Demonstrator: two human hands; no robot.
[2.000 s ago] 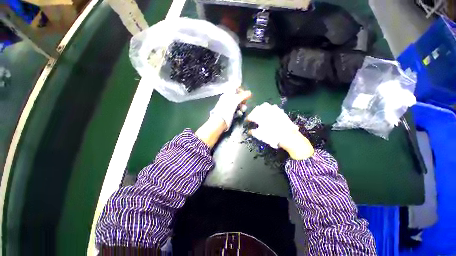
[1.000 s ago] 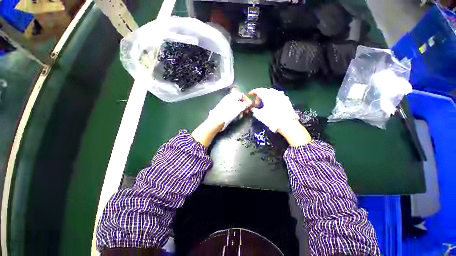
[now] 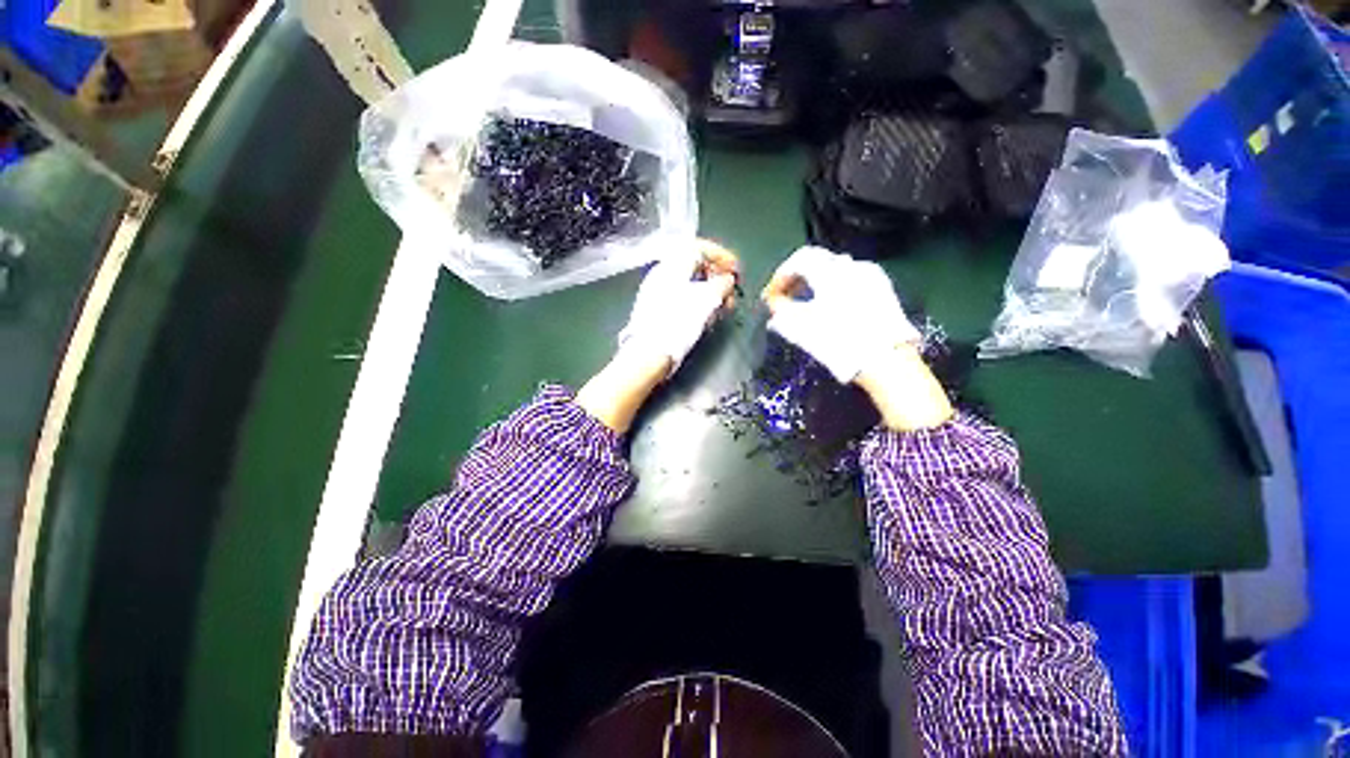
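My left hand (image 3: pixel 678 307), in a white glove with bare fingertips, is at the middle of the bench with its fingers pinched together; a tiny dark bit seems to show at the fingertips. My right hand (image 3: pixel 841 311), gloved the same way, is a little to its right, thumb and forefinger curled together; whether it holds anything is too small to tell. The hands are apart. A loose pile of small black parts (image 3: pixel 795 403) lies below and partly under my right hand. A clear-white bag (image 3: pixel 674 141) of black parts (image 3: pixel 555 193) stands open at the upper left.
Black ribbed blocks (image 3: pixel 900 163) are stacked at the back, beside a shiny-topped device (image 3: pixel 748 74). A clear bag (image 3: pixel 1059 274) with white items lies right, near a thin dark strip (image 3: pixel 1226 393). Blue bins (image 3: pixel 1133 637) stand right. A green conveyor with a white rail (image 3: pixel 360 430) runs left.
My hands came together between the earlier frames and are now apart again. My right hand has moved right, more over the pile. My left hand has shifted slightly.
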